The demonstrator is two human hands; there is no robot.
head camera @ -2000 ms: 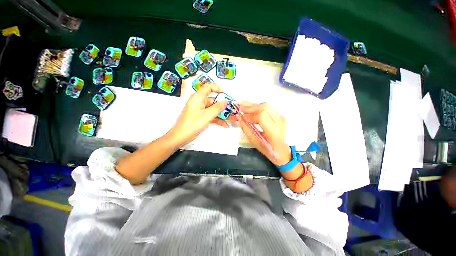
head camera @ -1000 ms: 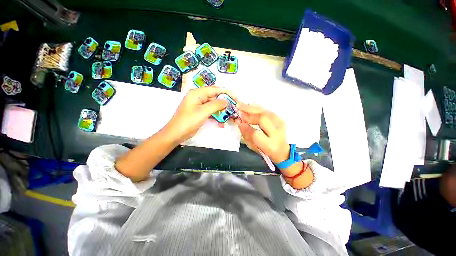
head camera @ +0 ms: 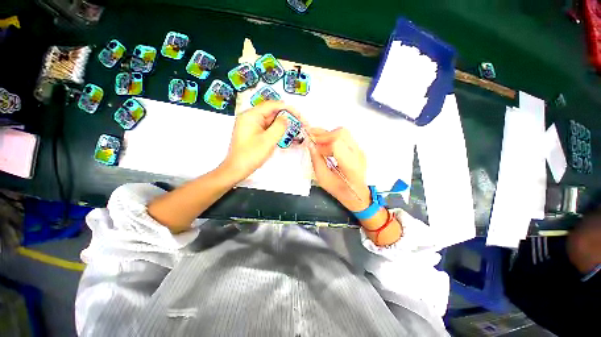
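My left hand [head camera: 254, 139] holds a small electronic unit [head camera: 288, 130] by its edge above the white sheets [head camera: 178, 141]. The unit has a teal rim and dark parts inside. My right hand [head camera: 339, 161] grips a slim pink hand tool [head camera: 344, 179], its tip end close to the unit's right side. Whether the tip touches the unit is too small to tell. Several like units, such as one with a yellow-green area [head camera: 219, 95], lie beyond and left of my hands.
A blue bin [head camera: 443, 72] with white pieces [head camera: 405, 80] stands right of centre. Long white strips [head camera: 520, 171] lie right. Thin tan sticks [head camera: 64, 64], a pink-white block [head camera: 18, 152] and a black cable are left. Another person's dark sleeve [head camera: 543, 283] is lower right.
The view has shifted slightly. The unit in my left hand is turned and shows more of its inside. My right hand's fingers and the pink tool have changed angle beside it.
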